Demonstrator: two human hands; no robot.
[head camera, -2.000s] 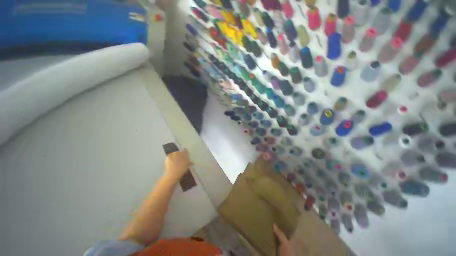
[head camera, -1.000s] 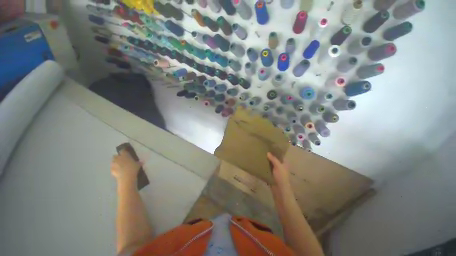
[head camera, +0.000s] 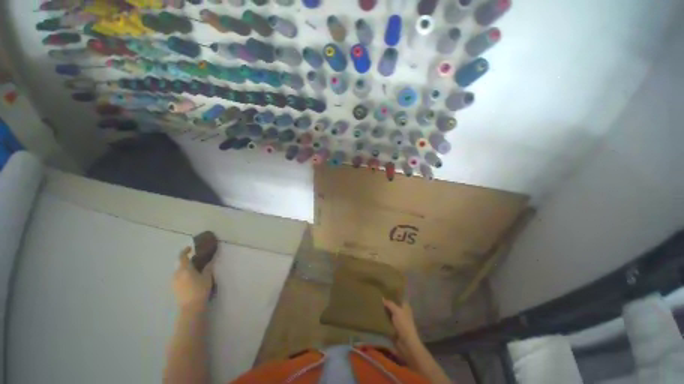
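Note:
My left hand (head camera: 193, 283) holds the dark brown fabric strip (head camera: 204, 249) over the pale machine bed (head camera: 97, 300); the strip's upper end sticks out above the fingers. My right hand (head camera: 399, 315) grips the right edge of an olive-tan fabric piece (head camera: 360, 292), which hangs in front of my body. The fingers under the cloth are hidden.
Thread cones (head camera: 334, 56) in many colours stand on wall pegs ahead. A cardboard sheet (head camera: 420, 214) leans below them. A white roll (head camera: 16, 202) lies at the left. A dark bundle (head camera: 150, 166) is behind the bed. White rolls (head camera: 544, 360) show at lower right.
The view has swung right. My left hand has lifted the brown strip off the bed, and the strip is now bunched. My right hand has lowered the olive-tan piece towards my body, uncovering the cardboard.

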